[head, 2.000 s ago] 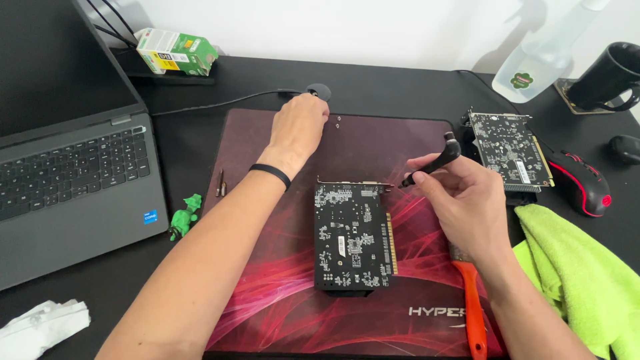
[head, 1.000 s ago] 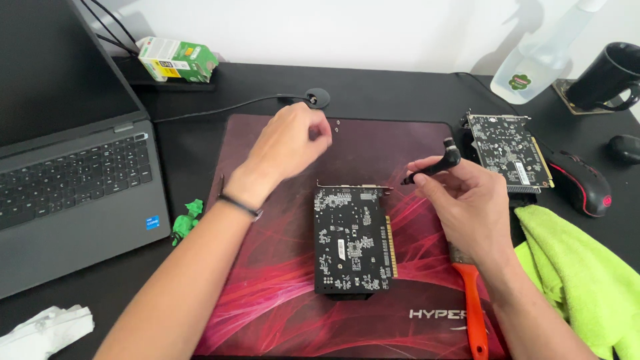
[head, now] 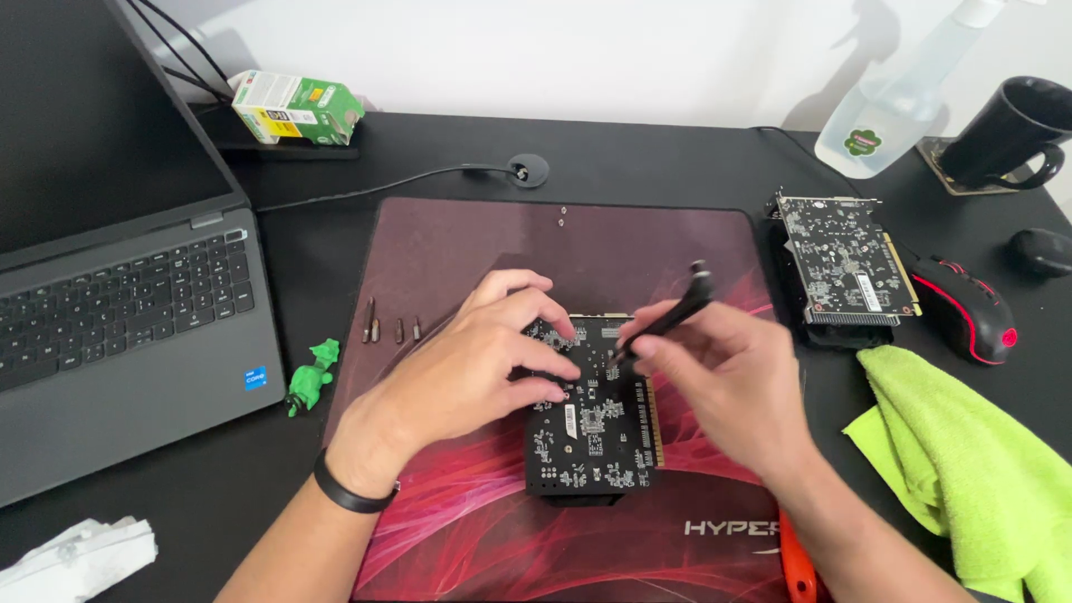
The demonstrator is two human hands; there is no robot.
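Note:
A graphics card (head: 586, 427) lies circuit side up on the red and black HyperX mouse pad (head: 469, 234), its gold edge contacts to the right. The fingers of my left hand (head: 481, 360) are spread over the card's upper left part and rest on it. My right hand (head: 712, 360) grips a black-handled screwdriver (head: 674, 314), tilted, with its tip at the card's upper right area; the exact contact point is too small to tell. Several screwdriver bits (head: 375, 329) lie on the pad left of my left hand. Small screws (head: 563, 216) sit near the pad's top edge.
A laptop (head: 126, 335) and a green figurine (head: 311, 381) stand at left, with crumpled tissue (head: 79, 561) below. On the right are a second graphics card (head: 846, 260), a computer mouse (head: 967, 310), a lime cloth (head: 980, 477), an orange handle (head: 794, 561), a spray bottle (head: 879, 117) and a mug (head: 1005, 134).
My left hand has come down from the pad's upper edge onto the graphics card. My right hand has brought the screwdriver over the card, and its handle now tilts up to the right.

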